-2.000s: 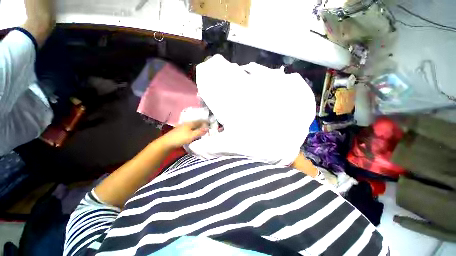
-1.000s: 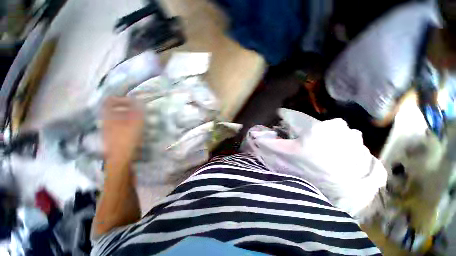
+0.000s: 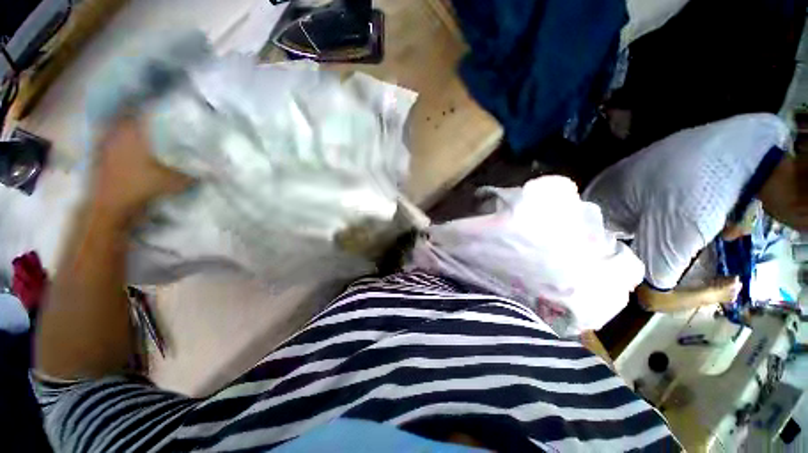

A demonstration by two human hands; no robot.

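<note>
A pale white-grey cloth bundle [image 3: 292, 159] lies spread and crumpled over the wooden table in front of me, blurred by motion. My left hand [image 3: 133, 168] is at its left side, blurred, with the fingers closed on the cloth. A second white cloth [image 3: 540, 252], faintly pinkish at its left and lower edges, hangs in front of my striped shirt to the right. A small part of my right forearm shows below it; the right hand is hidden by this cloth.
A dark iron [image 3: 330, 34] stands on the wooden table [image 3: 452, 133] at the back. Dark blue cloth [image 3: 545, 66] hangs beyond the table's corner. A person in a white shirt [image 3: 695, 190] sits close at right by a cream sewing machine [image 3: 700, 367]. Red cloth [image 3: 29, 281] lies far left.
My view has turned from the white machine table to the wooden table with the iron. My left hand has moved left and the pale cloth is spread wider. The white cloth came along on my right.
</note>
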